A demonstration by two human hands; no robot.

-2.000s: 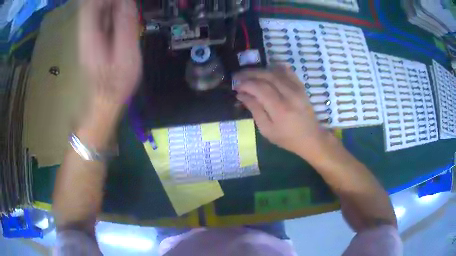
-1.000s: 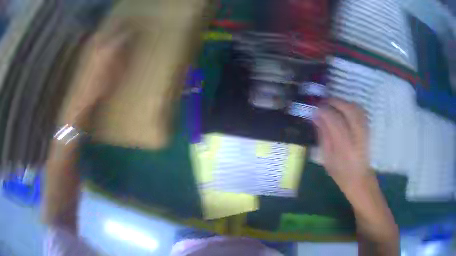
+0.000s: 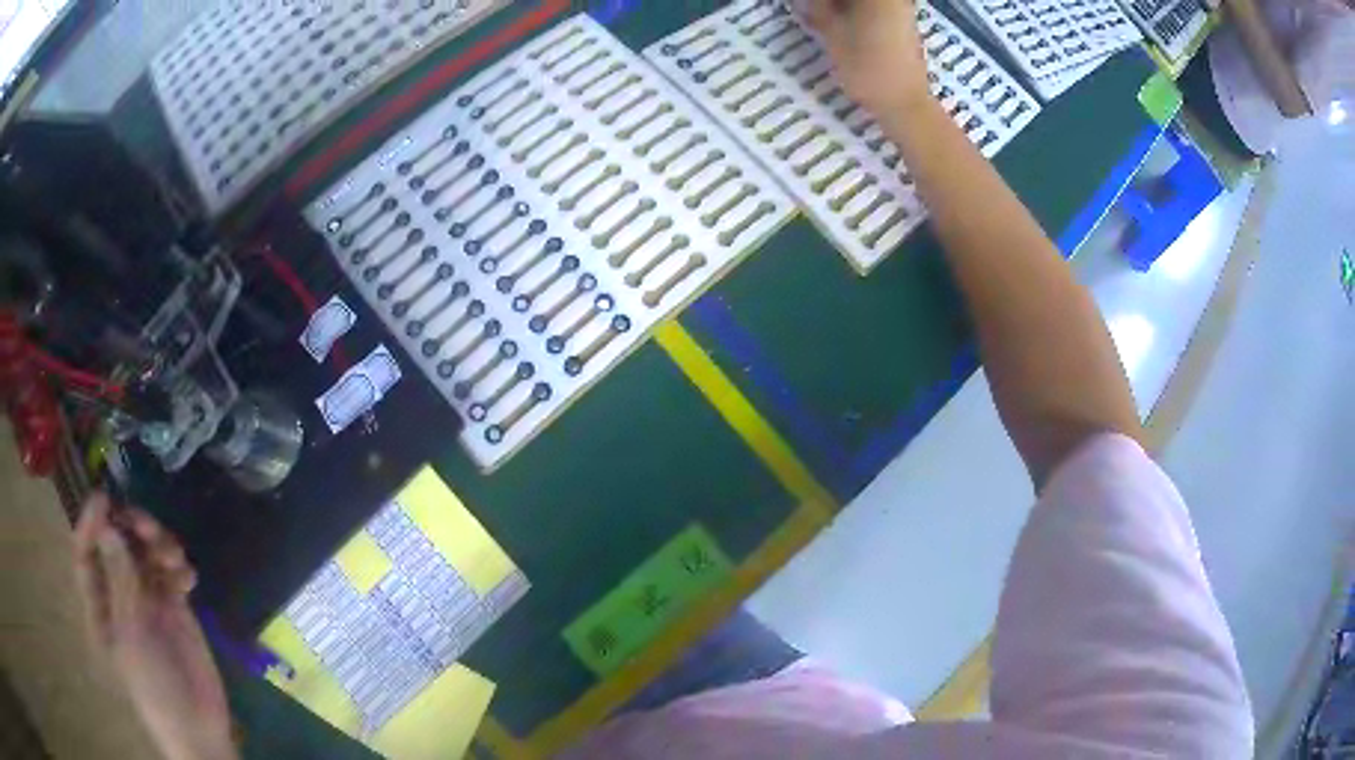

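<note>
My right hand (image 3: 869,45) is at the top edge over a white slotted module tray (image 3: 832,164); its fingers are cut off by the frame, so whether it holds anything is hidden. My left hand (image 3: 137,601) is at the lower left, beside the test fixture (image 3: 171,401), with fingers curled; I cannot tell if it holds something. The fixture has a grey metallic cylinder (image 3: 262,443) on its black base. A nearer white module tray (image 3: 550,223) holds rows of dumbbell-shaped slots, several with dark ends.
A label sheet (image 3: 390,609) on yellow backing lies below the fixture. A green sign (image 3: 648,601) is at the front edge. Another tray (image 3: 297,82) is at the back. Two small labels (image 3: 357,389) lie on the black base. A person's sleeve (image 3: 1285,74) is at upper right.
The view has swung right. My right hand has moved from beside the fixture to the farther tray. My left hand has moved from over the cardboard to beside the fixture.
</note>
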